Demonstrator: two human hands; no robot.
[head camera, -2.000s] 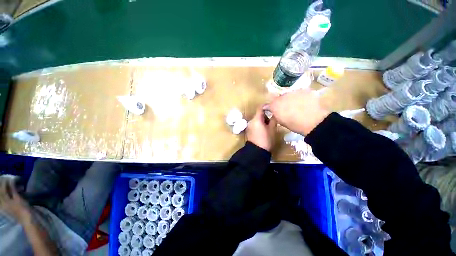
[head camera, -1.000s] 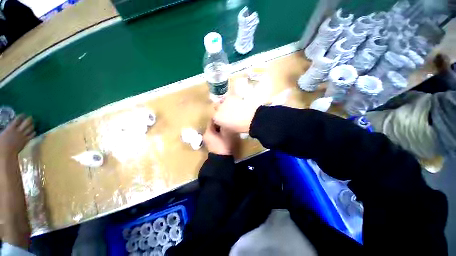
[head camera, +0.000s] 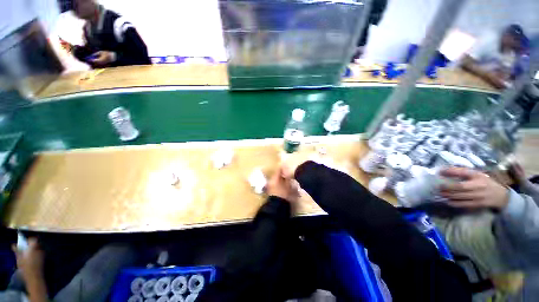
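Note:
My left hand is over the bench, close against my right hand, which is mostly hidden behind my dark right sleeve. The hands are small and blurred, and what they hold cannot be made out. A small white piece lies just left of my left hand. More small white pieces lie further left, one near the bench's back edge and one mid-bench. A water bottle with a white cap stands just behind my hands.
Grey-white sleeve parts cluster at the right, where a neighbour's hand holds one. Two sleeves stand on the green belt. A blue tray of upright sleeves is below left, a blue bin below right. A grey post rises right. People sit across.
The view has lifted and turned, showing the far bench and people across the belt. A neighbour's hand now shows on a sleeve at the right. My hands remain close together.

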